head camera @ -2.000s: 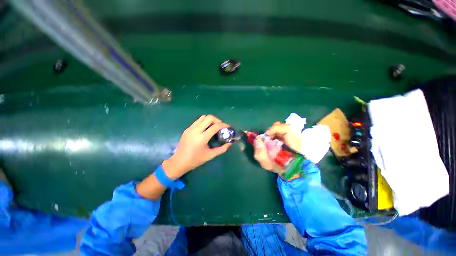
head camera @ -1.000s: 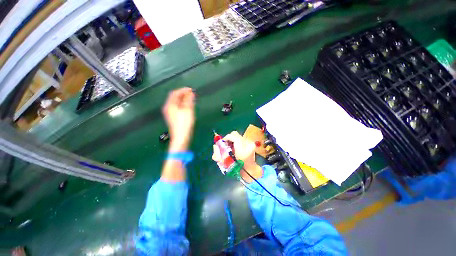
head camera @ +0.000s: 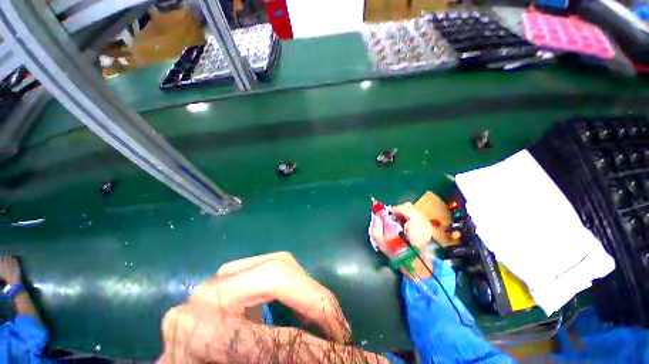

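My right hand (head camera: pixel 411 226) grips a clear syringe (head camera: pixel 390 234) with red contents and a green rear cap, its tip pointing up and away. A dark line runs back from the cap over the blue sleeve. My left hand (head camera: pixel 249 313) is large and very near the camera at the bottom, its fingers curled and partly cut off by the frame edge. I cannot tell whether it holds anything. Small dark components lie spaced along the green belt, including one left of centre (head camera: pixel 287 168), one near the centre (head camera: pixel 386 156) and one farther right (head camera: pixel 482 141).
A grey metal post (head camera: pixel 167 167) meets the bench at left. White sheets (head camera: pixel 534 231) cover part of a black controller (head camera: pixel 498 281), beside tan cardboard (head camera: pixel 435 217). Black trays (head camera: pixel 630 170) stand at right; a pink tray (head camera: pixel 569 33) lies far right. Another person's hand (head camera: pixel 8 270) shows at left.
The view has turned and shifted. My left hand held a dark component two seconds ago, then reached over the belt, and is now close to the camera. My right hand still holds the syringe.
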